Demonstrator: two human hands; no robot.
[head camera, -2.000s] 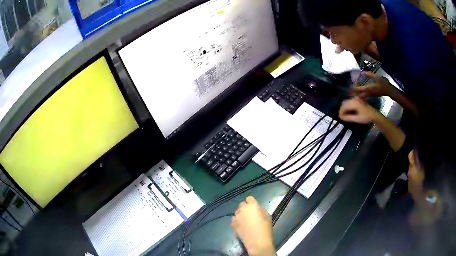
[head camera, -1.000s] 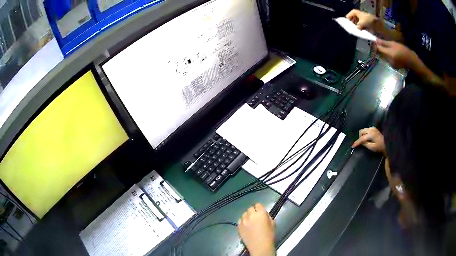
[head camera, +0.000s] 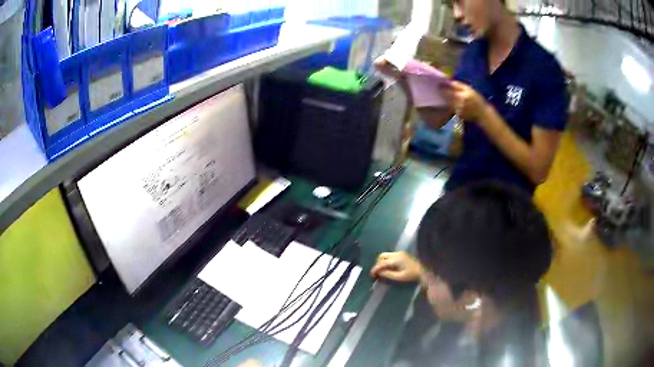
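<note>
Thin black cables (head camera: 310, 301) lie in a loose bundle over white paper sheets (head camera: 251, 276) and run down to the lower picture edge. A small blurred skin-coloured patch at the bottom edge, beside the cables, appears to be my left hand (head camera: 251, 363). It is almost wholly cut off, so its fingers and any hold on a cable are hidden. My right hand is not in view.
A seated person's head (head camera: 484, 244) and hand (head camera: 396, 267) are at the desk's front edge. A standing person holds a pink sheet (head camera: 428, 84). Keyboard (head camera: 204, 312), mouse (head camera: 302, 218), monitor (head camera: 172, 186), black box (head camera: 315, 136) and blue file holders (head camera: 107, 86) are around the desk.
The view has swung up and to the right. My hand, earlier a closed fist by the cables, is now nearly out of the picture. The standing person now holds up a pink sheet.
</note>
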